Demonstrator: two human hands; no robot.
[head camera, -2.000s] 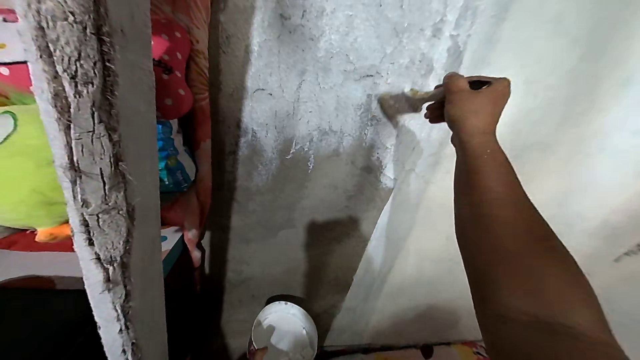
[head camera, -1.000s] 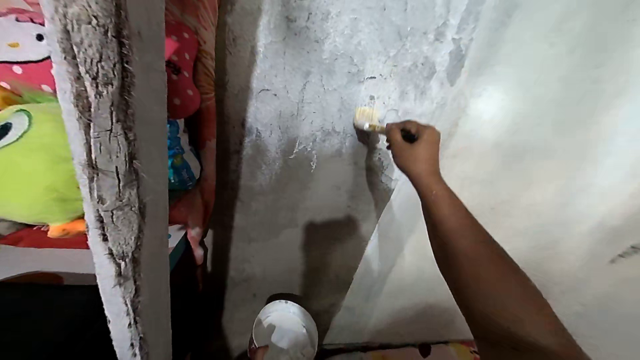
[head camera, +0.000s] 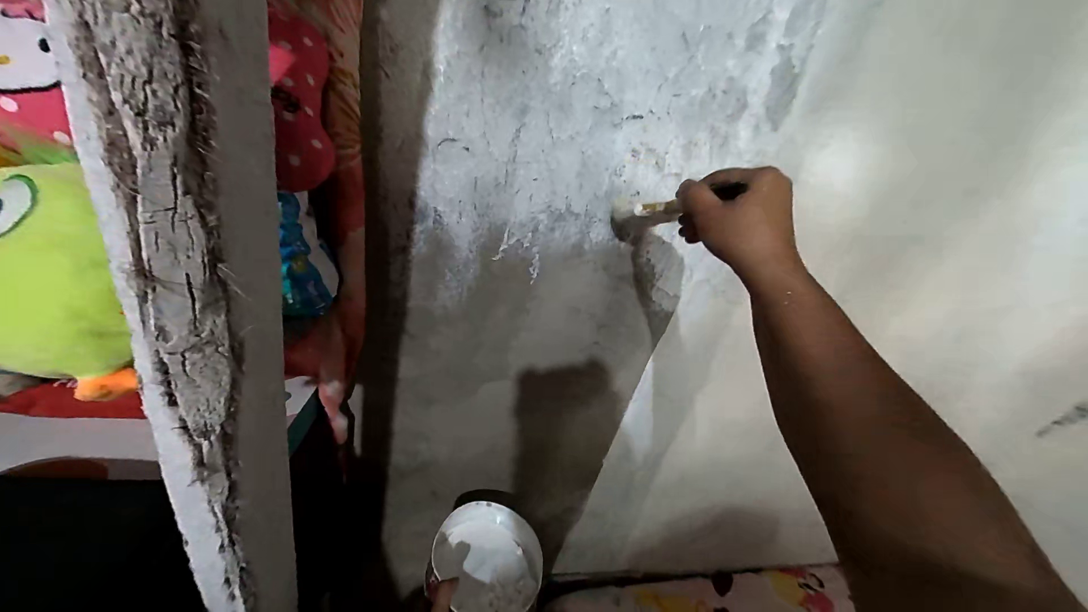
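Note:
My right hand (head camera: 744, 217) grips a paintbrush (head camera: 650, 211) by its handle, and the bristles are against the rough, patchy wall (head camera: 544, 153), just left of a smoother pale area (head camera: 918, 221). Low in the view, my left hand (head camera: 444, 595) is mostly out of frame, with a fingertip on the rim of a round white tub (head camera: 534, 552). Inside the tub is a whitish substance. The shadows of arm and brush fall on the wall below the bristles.
A rough-edged upright post (head camera: 183, 280) stands at the left. Beyond it are a green plush toy (head camera: 64, 272), a red polka-dot item (head camera: 304, 110) and reddish cloth (head camera: 344, 195). Patterned fabric (head camera: 697, 593) lies along the wall's foot.
Two seconds ago my right hand and the brush were higher and farther right on the wall; they moved left and down. Since one second ago the hand has shifted slightly. The tub has stayed low in view.

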